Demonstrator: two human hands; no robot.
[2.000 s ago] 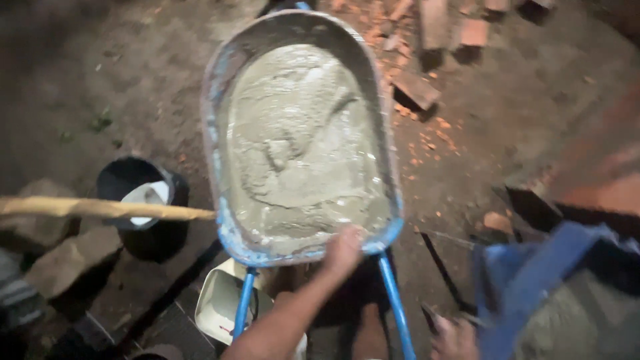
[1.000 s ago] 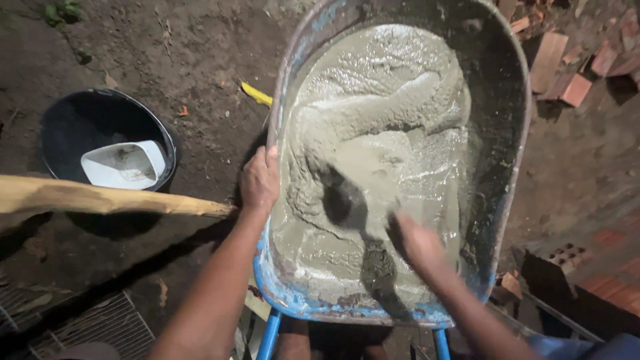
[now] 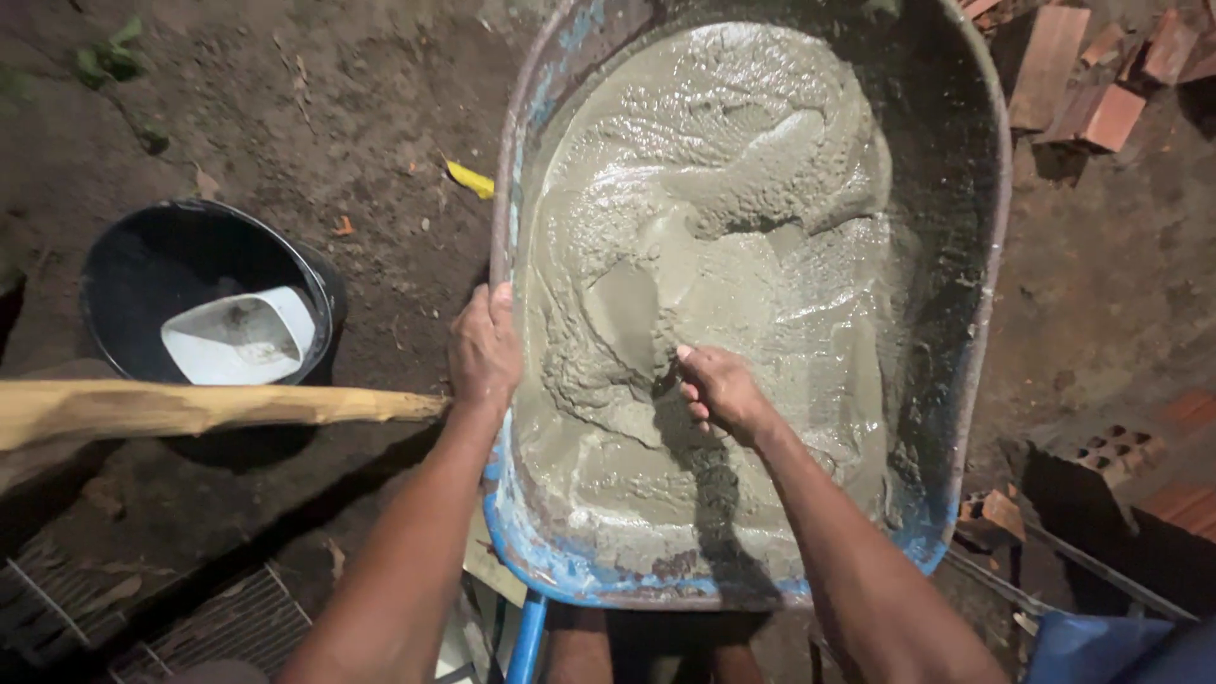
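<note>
A blue metal wheelbarrow (image 3: 983, 313), its tray worn and caked, holds wet grey mortar (image 3: 788, 275). My left hand (image 3: 486, 347) grips the left rim of the tray. Above the mortar, my right hand (image 3: 724, 388) is closed around the handle end of a trowel (image 3: 625, 309); the handle is mostly hidden by the fingers, and the smeared blade lies in the mortar just left of that hand. A dark shadow falls across the mortar below it.
At left stands a black bucket (image 3: 128, 275) with a white plastic container (image 3: 242, 334) in it. A wooden pole (image 3: 218, 404) reaches toward the wheelbarrow. Broken bricks (image 3: 1102, 116) lie upper right, a hollow brick (image 3: 1121, 446) lower right. Wire racks (image 3: 228, 622) lie lower left.
My left hand, away from the left rim two seconds ago, now holds it. My right hand has come over the mortar with the trowel. The view has moved closer to the wheelbarrow.
</note>
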